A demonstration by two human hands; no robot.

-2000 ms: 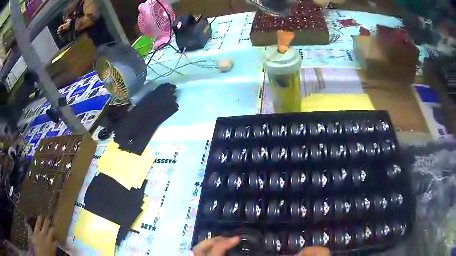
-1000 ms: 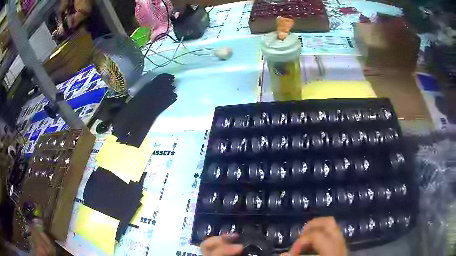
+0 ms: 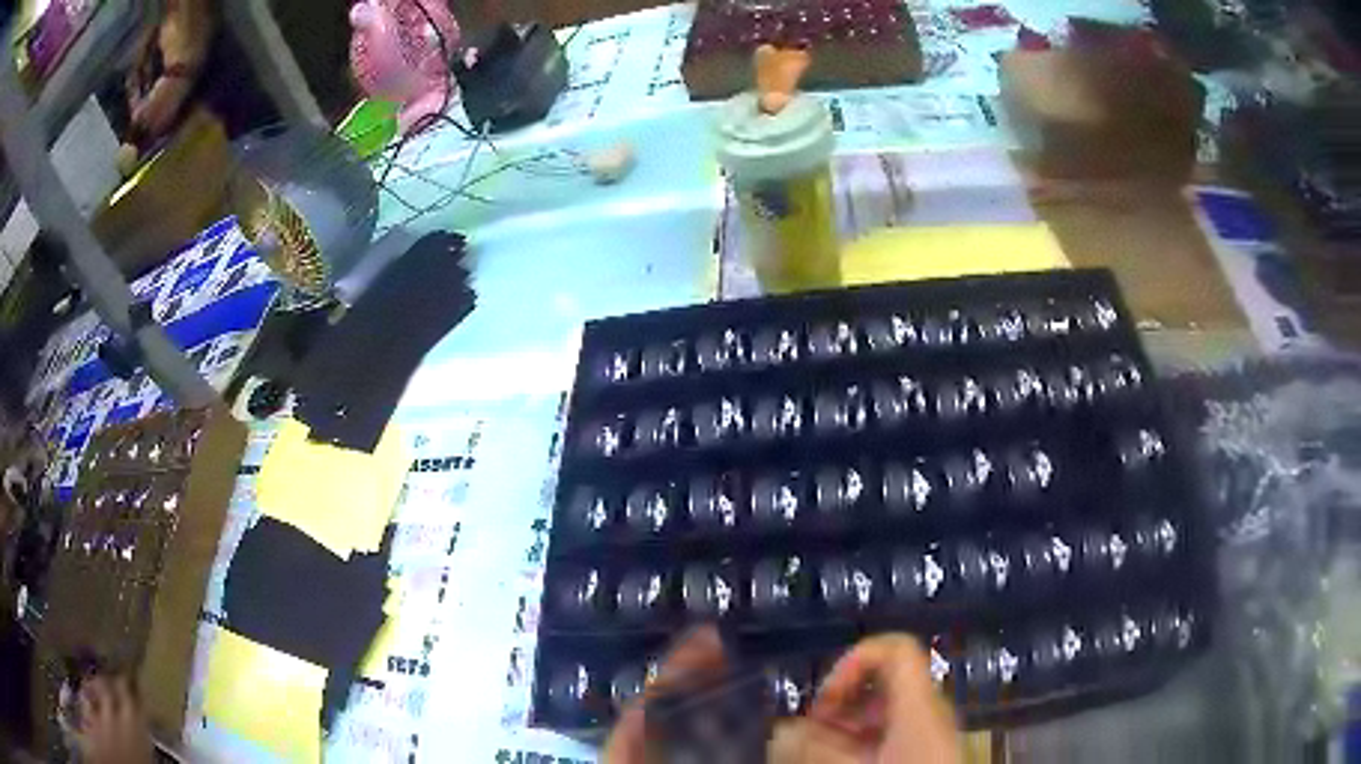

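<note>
My left hand (image 3: 657, 709), cut off by the bottom edge, holds a dark, blurred round black part (image 3: 717, 709) in front of the tray's nearest row. My right hand (image 3: 888, 709) is just right of it, with thumb and fingertips pinched together; whether anything is between them cannot be told. The black divided tray (image 3: 560, 634) lies under and beyond both hands, with rows of glossy round black parts standing on edge. One gap shows near the right end of the middle row. The hands hide part of the nearest row.
Black sheets (image 3: 385, 343) and yellow sheets (image 3: 266, 699) lie left of the tray. A partition box (image 3: 202, 515) and another person's hand (image 3: 112, 721) are at far left. A lidded cup (image 3: 784, 224) and cardboard (image 3: 1105, 120) stand behind. Clear plastic bags (image 3: 1284, 478) lie right.
The view has shifted, so the tray appears further left. My right hand has come further into view and closer to my left hand. My left hand and the black part appear tilted up more.
</note>
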